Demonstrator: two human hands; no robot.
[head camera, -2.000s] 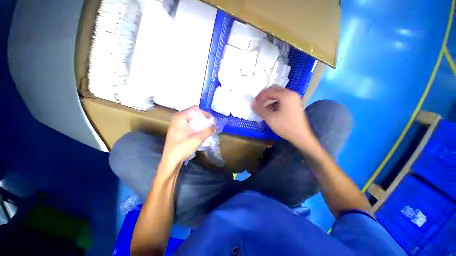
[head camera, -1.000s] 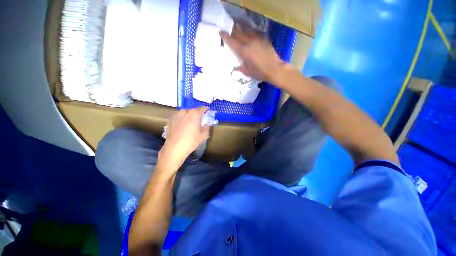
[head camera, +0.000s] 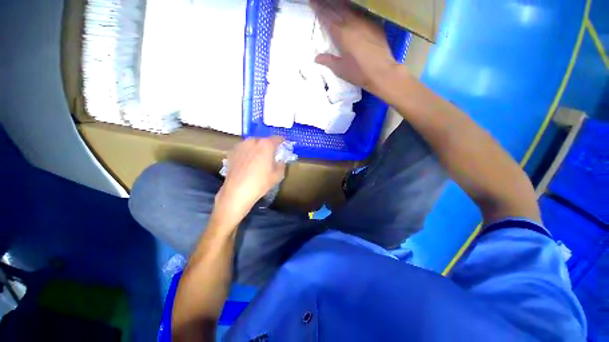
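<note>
The blue basket (head camera: 319, 141) with fine mesh walls stands inside the open carton. Several white parts (head camera: 284, 100) lie in it, overexposed and hard to tell apart. My right hand (head camera: 354, 50) is over the parts at the basket's top, fingers spread and slightly blurred; its fingertips are near the picture's top edge, and no held part shows. My left hand (head camera: 250, 170) is closed around a crumpled clear plastic bag (head camera: 286, 152) just in front of the basket's near left corner. The bag sticks out on both sides of the fist.
Packed white rows (head camera: 107, 67) and a smooth white divider (head camera: 193, 67) fill the carton's (head camera: 153, 153) left part. A carton flap (head camera: 400, 15) leans over the top right. A second blue crate (head camera: 234, 310) is by my left side. Stacked blue bins (head camera: 581, 180) stand at right.
Since two seconds ago, my right hand has moved from the basket's near side up over the parts and opened. My left hand has closed around the bag. The view has shifted.
</note>
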